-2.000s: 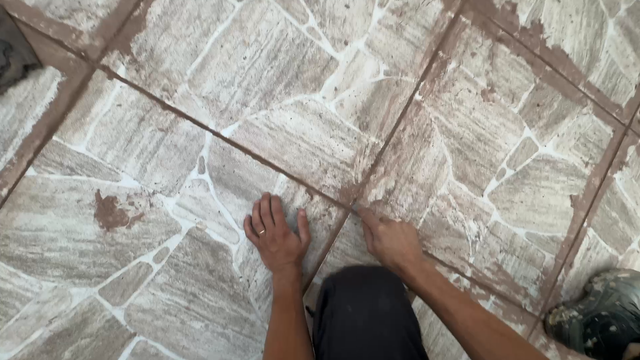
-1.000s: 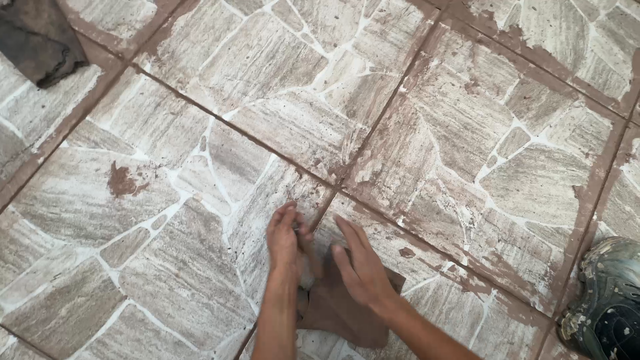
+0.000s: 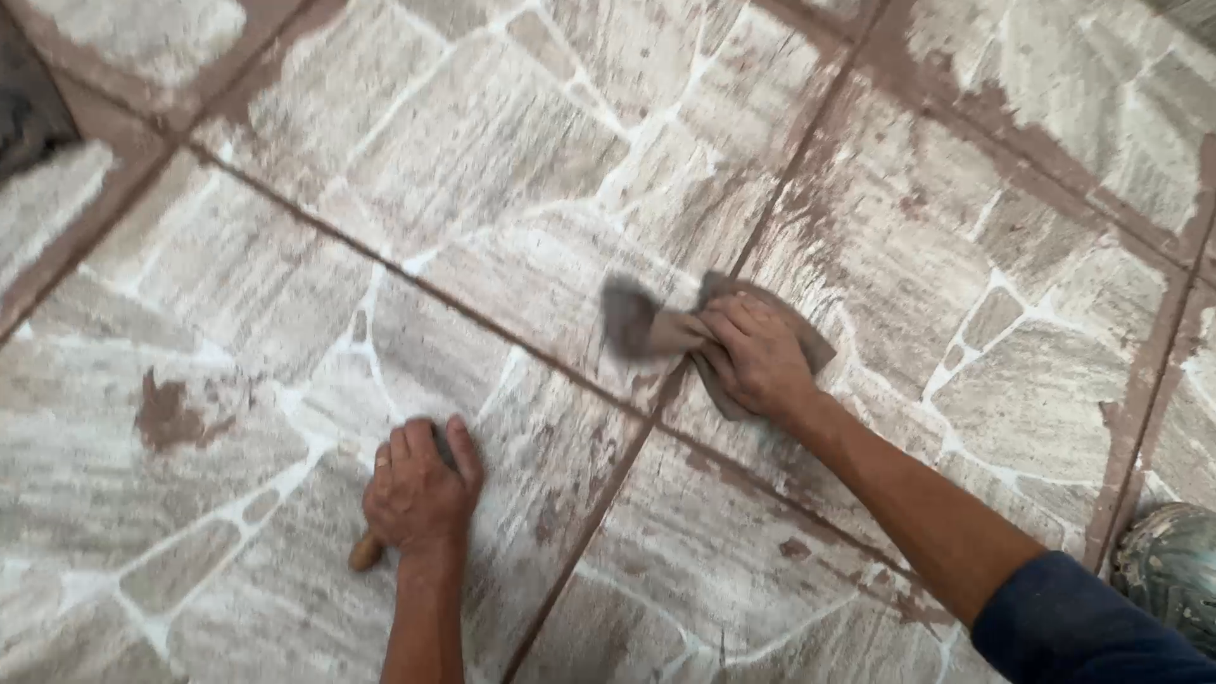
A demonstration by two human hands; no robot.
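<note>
My right hand [image 3: 760,356] presses a grey-brown cloth [image 3: 793,318] onto the stone-patterned floor tiles, just above the point where dark grout joints cross. Part of the cloth, on its left, is blurred. To the lower left, my left hand [image 3: 423,484] rests on a tile with its fingers closed around a tool [image 3: 366,551]. Only the tool's rounded wooden handle end and a bit of dark material between thumb and fingers show; the rest is hidden under the palm. Reddish-brown grout residue [image 3: 176,413] marks the tile left of that hand.
Brown grout joints [image 3: 532,351] run between the tiles, with residue along many edges. At the lower right is a stained shoe [image 3: 1168,570]. A dark cloth-like thing [image 3: 28,104] lies at the upper left edge.
The brown cloth, one second ago on the floor beneath my hands near the lower middle, is now under my right hand farther up. My left hand has moved left, away from the right.
</note>
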